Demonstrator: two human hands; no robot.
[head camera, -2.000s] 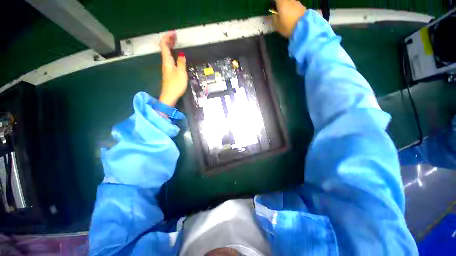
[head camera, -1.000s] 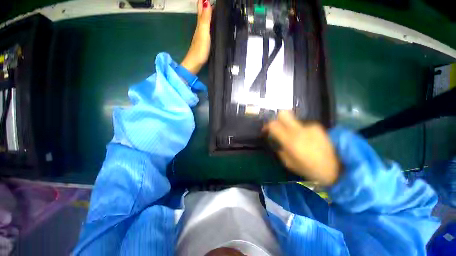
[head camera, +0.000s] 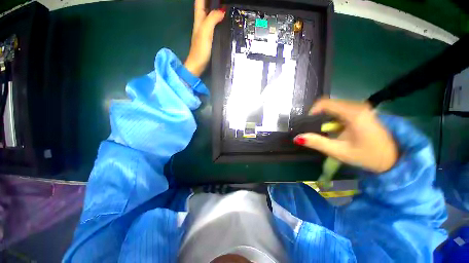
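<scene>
An open tablet (head camera: 249, 90) lies innards up in a black foam tray (head camera: 220, 131). Its battery panels glare white, and a teal patch is on the mainboard at its far end. My left hand (head camera: 203, 38) is at the tray's upper left corner, thumb over the rim, fingertips cut off by the picture's top edge. My right hand (head camera: 355, 136) is over the tray's lower right corner, thumb and forefinger apart. It holds a yellow release liner (head camera: 330, 126), and a blurred greenish strip hangs below. A dark shape between the fingertips is unclear.
Another tablet in a black tray (head camera: 31, 102) is at the far left. A black strap (head camera: 421, 72) crosses the right side. A white-railed edge (head camera: 391, 19) runs along the back. A pale device (head camera: 459, 92) is at the right edge.
The tray stands straighter and further right and up than two seconds ago. My right hand has come down from the back rail and lately moved right from the tablet's near edge.
</scene>
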